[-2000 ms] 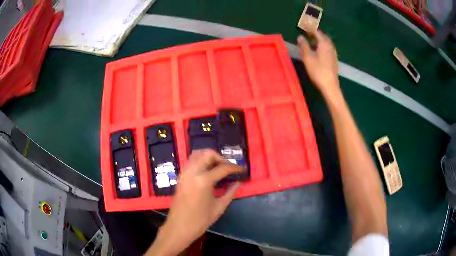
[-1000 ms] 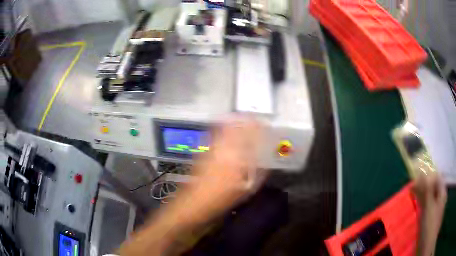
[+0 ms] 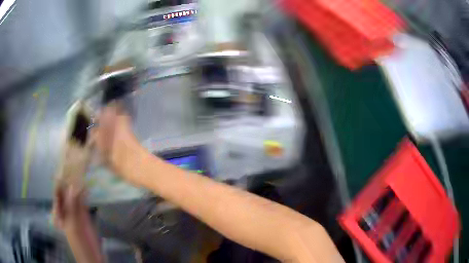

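The picture is heavily blurred. My left hand [image 3: 71, 203] is at the lower left, closed around the lower end of an upright gold phone [image 3: 75, 154] with a dark screen. My right arm reaches across from the lower right. My right hand [image 3: 112, 134] is at the dark left fixture [image 3: 118, 85] of the pale machine [image 3: 167, 118]; its fingers are too blurred to tell if they hold anything. The right fixture [image 3: 218, 85] is also blurred. The red tray [image 3: 434, 192] at the lower right holds several dark phones.
Stacked red trays [image 3: 349, 31] and a white sheet [image 3: 429, 87] lie on the green bench [image 3: 355, 113] at right. The machine front has a blue screen [image 3: 186, 162] and an emergency stop on yellow [image 3: 273, 148]. Another grey machine is partly visible at lower left.
My right hand has moved from the bench side across to the left fixture. My left hand has moved from the machine's front to the far left and now holds a gold phone.
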